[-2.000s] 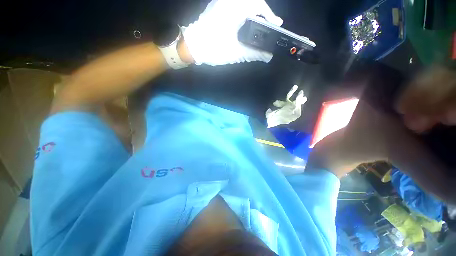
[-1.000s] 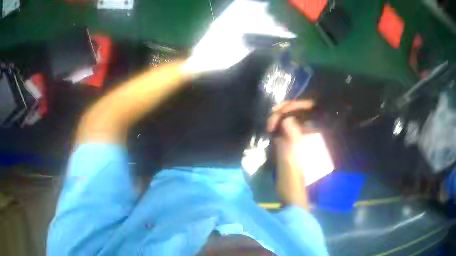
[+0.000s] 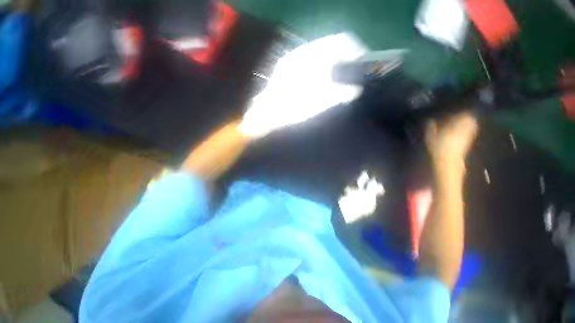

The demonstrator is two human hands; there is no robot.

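Note:
The picture is blurred. My left hand (image 3: 306, 85), in a bright white glove, holds a flat grey-black device housing (image 3: 369, 65) by its left end at the upper middle. The housing's right end sticks out past the glove. My bare right hand (image 3: 451, 135) is to the right of the housing and lower, apart from it, with its fingers curled. Dark shapes lie just beyond its fingertips. Blur hides whether it holds anything.
A crumpled off-white glove (image 3: 361, 197) lies on the black surface. A red-and-white pad (image 3: 418, 217) is beside my right forearm, with blue material (image 3: 468, 270) near it. Red pads (image 3: 493, 22) and dark housings lie at the far side. Cardboard (image 3: 69, 208) is at left.
The view has shifted. My right hand has moved from near the glittering parts tray to farther right and away from the loose glove. My left hand still holds the housing.

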